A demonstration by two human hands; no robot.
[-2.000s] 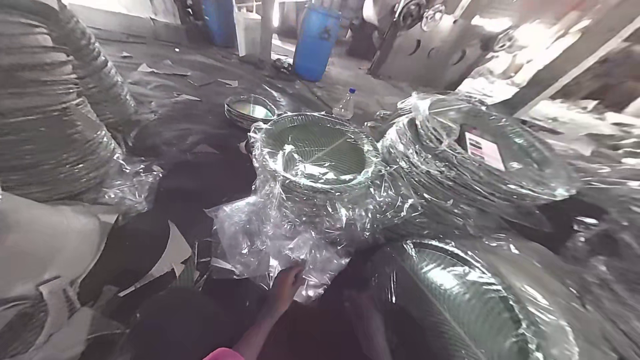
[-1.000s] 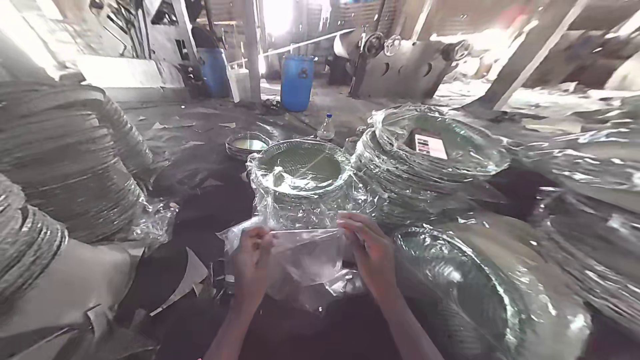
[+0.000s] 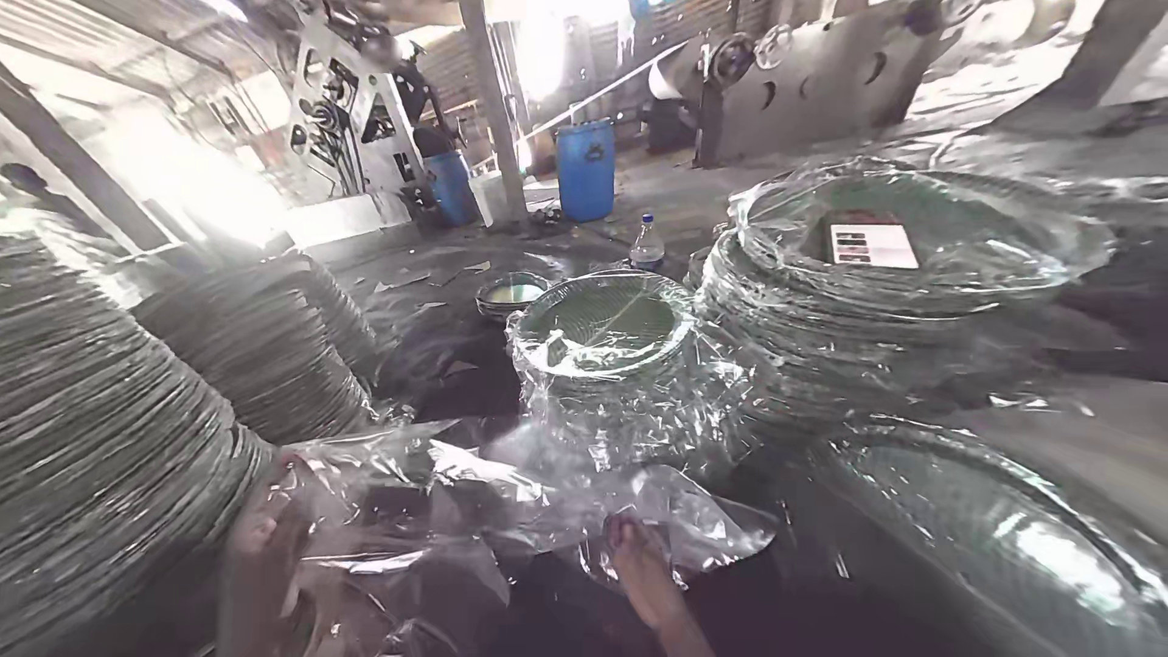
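A clear plastic sheet or bag [image 3: 511, 502] stretches across the lower middle of the view. My left hand [image 3: 269, 520], blurred, is at its left end, partly behind or inside the film; its fingers are hard to make out. My right hand [image 3: 634, 552] grips the film with closed fingers farther right. Just beyond the film stands a stack of round, ribbed green plates or trays wrapped in clear plastic [image 3: 607, 319]. A broader wrapped stack [image 3: 912, 292] rises behind to the right, with a printed card [image 3: 873, 245] on top. A wrapped oval tray [image 3: 995, 529] lies at lower right.
Tall stacks of thin discs or trays [image 3: 119, 420] line the left side. Past the middle stack are a bowl [image 3: 513, 294] and a plastic bottle with a blue cap [image 3: 647, 245]. Blue drums [image 3: 586, 172], a post [image 3: 495, 100] and machinery [image 3: 342, 109] stand farther back.
Both hands held the film close together one second ago; now they are far apart, my left hand out to the left, with the film spread between them. The view has turned leftward.
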